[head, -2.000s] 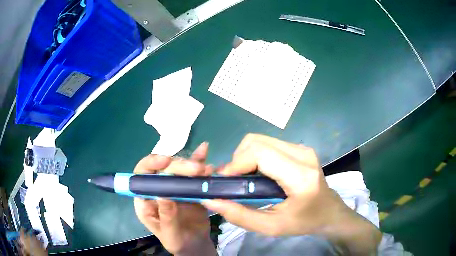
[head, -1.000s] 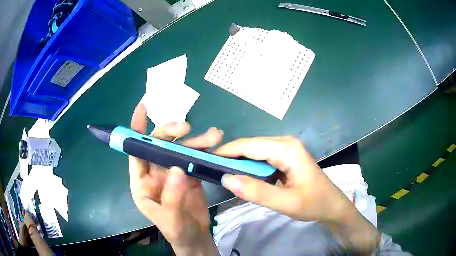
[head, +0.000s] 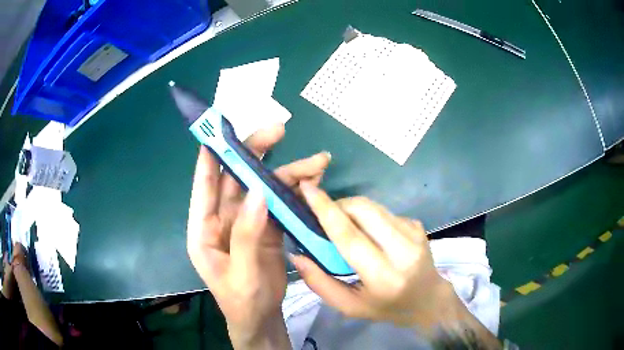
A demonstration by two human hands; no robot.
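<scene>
A light-blue and black pen-shaped device [head: 263,186] is held above the bench, its dark cone tip pointing to the upper left. My left hand [head: 236,239] holds it around the front and middle, thumb on the light-blue side. My right hand [head: 376,263] holds its thick rear end between fingers and thumb. The white sticker sheet [head: 380,92], with rows of tiny marks and a dark scrap at one corner, lies beyond the hands. The slim craft knife [head: 469,33] lies at the far right of the sheet. The black face with the buttons is mostly turned away.
White scrap paper [head: 250,89] lies behind the device tip. A blue parts bin [head: 147,37] with a pale label stands at the upper left. More papers [head: 49,219] and a small labelled white item [head: 51,168] lie at the far left. Another person's arm [head: 31,294] shows at lower left.
The device has turned from nearly level to a steep slant, and rolled so its light-blue side faces me. Both hands still hold it. The view has shifted slightly.
</scene>
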